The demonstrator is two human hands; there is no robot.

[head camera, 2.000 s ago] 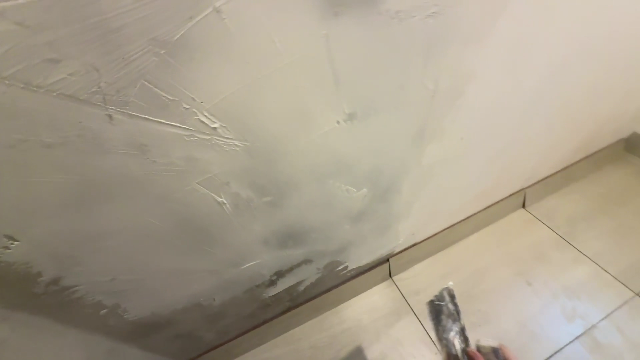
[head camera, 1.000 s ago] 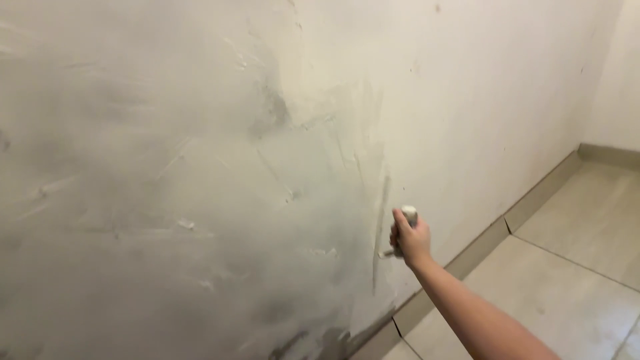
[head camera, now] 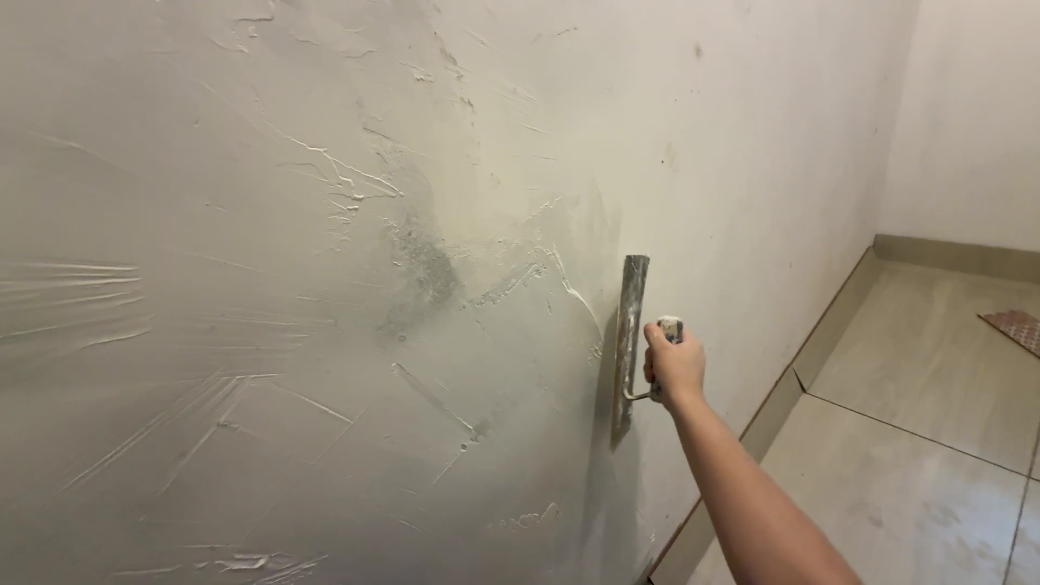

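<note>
My right hand grips the handle of a plastering trowel, right of the middle of the view. The trowel's long metal blade stands nearly upright at the wall, with smears of pale compound on it. Whether its whole face touches the wall cannot be told. Left of the blade, the wall bears a greyish skim of filler with raised ridges, scrape lines and darker patches. To the right of the blade its surface is paler and smoother, with a few small marks. My left hand is out of view.
A tile skirting runs along the foot of the wall to a corner at the right, where another wall meets it. Large glossy tiles cover the floor. At the right edge lies a reddish-brown patterned piece.
Two seconds ago the trowel was low over the floor tiles; one second ago my right hand held it at the wall. The view has swung toward the corner.
</note>
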